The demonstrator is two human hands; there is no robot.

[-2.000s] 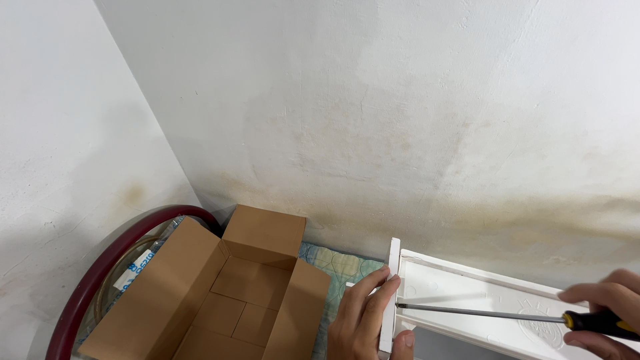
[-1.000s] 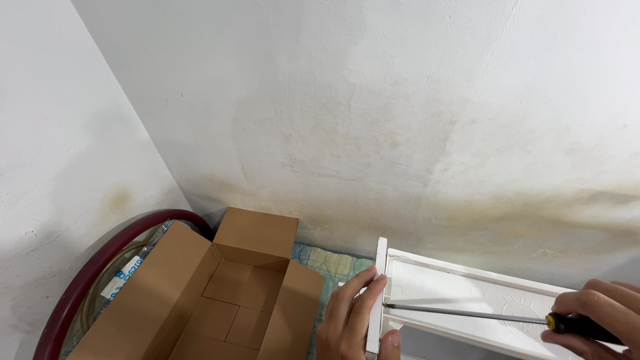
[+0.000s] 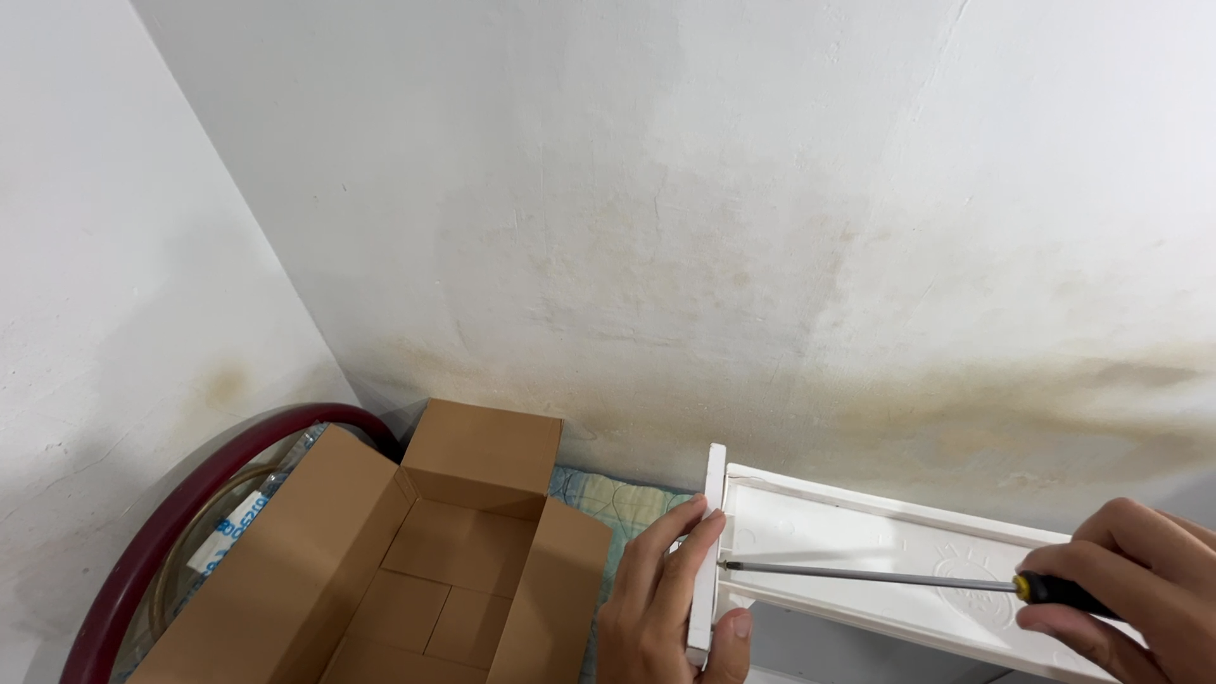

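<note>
My left hand (image 3: 660,598) grips a narrow white end piece (image 3: 705,560), its fingers over the left side and the thumb at the lower right. This piece stands against the end of a long white plastic panel (image 3: 836,522) with raised edges. My right hand (image 3: 1121,589) holds a screwdriver (image 3: 874,575) by its black and yellow handle. The long metal shaft lies nearly level across the panel, and its tip meets a screw (image 3: 724,564) at the inner face of the end piece. Part of the handle is hidden by my fingers.
An open cardboard box (image 3: 484,541) stands to the left, beside a dark red curved rim (image 3: 123,579) and a plastic packet bearing writing (image 3: 228,532). A quilted patterned cloth (image 3: 622,499) lies behind my left hand. A stained white wall (image 3: 665,285) rises at the back.
Both hands remain on the end piece and the screwdriver, with the tip still at the same spot. The fingers of my right hand have shifted a little on the handle.
</note>
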